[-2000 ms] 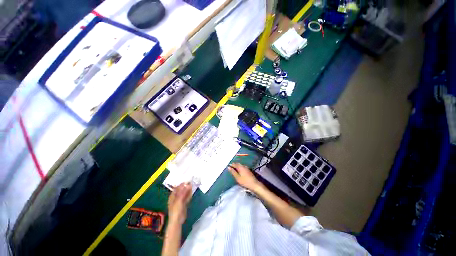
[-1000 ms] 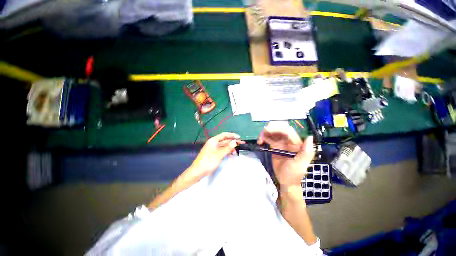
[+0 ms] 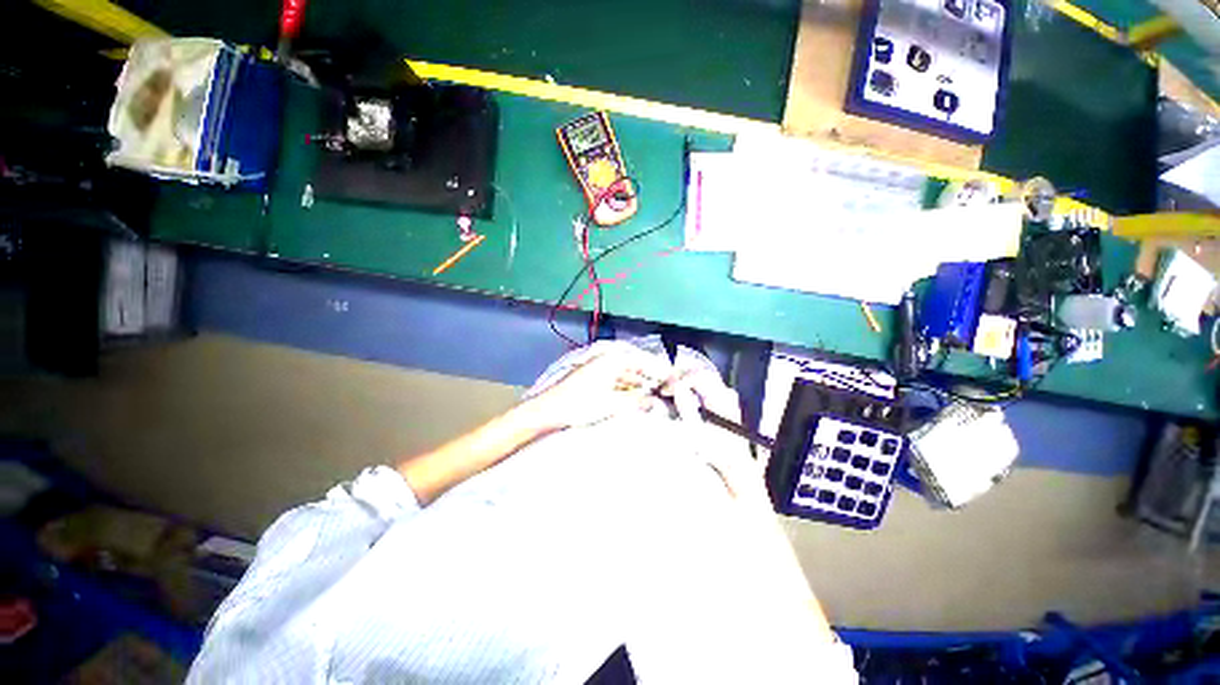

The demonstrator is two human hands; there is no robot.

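My left hand (image 3: 602,396) and my right hand (image 3: 701,388) meet at the fingertips over my lap, just below the bench edge. A thin dark strip (image 3: 739,428) sticks out from my right hand towards the parts tray; glare and blur hide its type. Whatever lies between the fingertips is too small and bright to make out. A foam-lined tray (image 3: 801,468) with a grid of small black pieces is beside my lap on the right.
An orange multimeter (image 3: 597,163) with red and black leads lies on the green bench. White papers (image 3: 836,221) lie right of it. A soldering station (image 3: 953,305), a black fixture (image 3: 379,131), orange sticks and a second parts tray (image 3: 930,54) stand around. A pale ridged box (image 3: 966,455) is lower right.
The view has turned and shifted. My hands have gone from above the papers, then holding a long black object between them, to close together over my lap.
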